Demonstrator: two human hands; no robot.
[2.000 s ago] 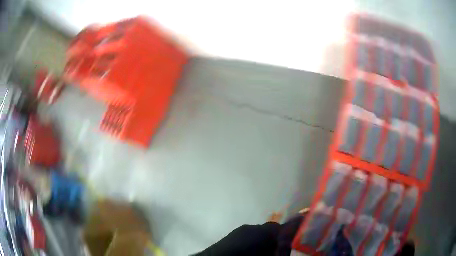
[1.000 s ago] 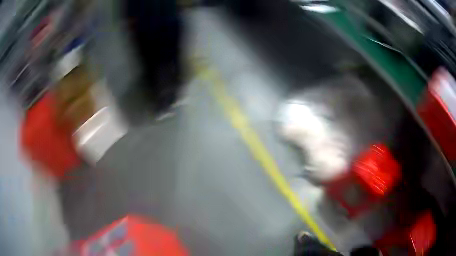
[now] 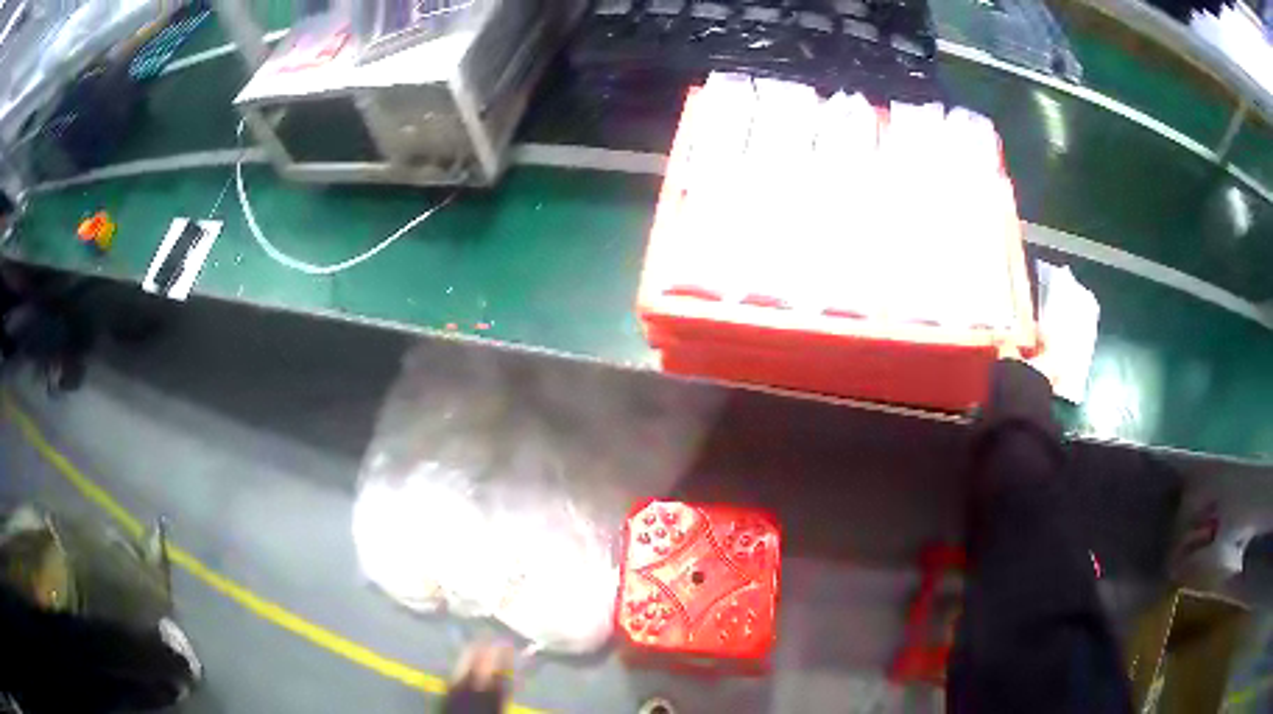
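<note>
A red-orange foam tray (image 3: 824, 366) lies on the green bench, stacked on at least one more layer. Its top is overexposed, with whitish upright strips at its far side; its pockets' contents cannot be made out. My right hand (image 3: 1023, 384), in a dark sleeve, touches the stack's near right corner; its fingers are partly hidden. My left hand (image 3: 482, 667) is small and blurred at the bottom edge, over the floor, away from the tray. A flat white pile (image 3: 1068, 328), likely empty sleeves, lies just right of the stack.
A pale metal-framed box (image 3: 405, 126) with a white cable stands on the bench (image 3: 559, 265) at left. Black trays (image 3: 754, 42) lie behind the stack. On the floor are a red stool (image 3: 698, 579), a clear plastic bag (image 3: 482, 530) and an open carton (image 3: 1187, 649). Someone's shoe (image 3: 179, 653) shows lower left.
The view has swung from the wall and floor stacks, across the yellow line, to the bench. The tray of bagged phones near my hands earlier is no longer recognisable; a red stack lies on the bench.
</note>
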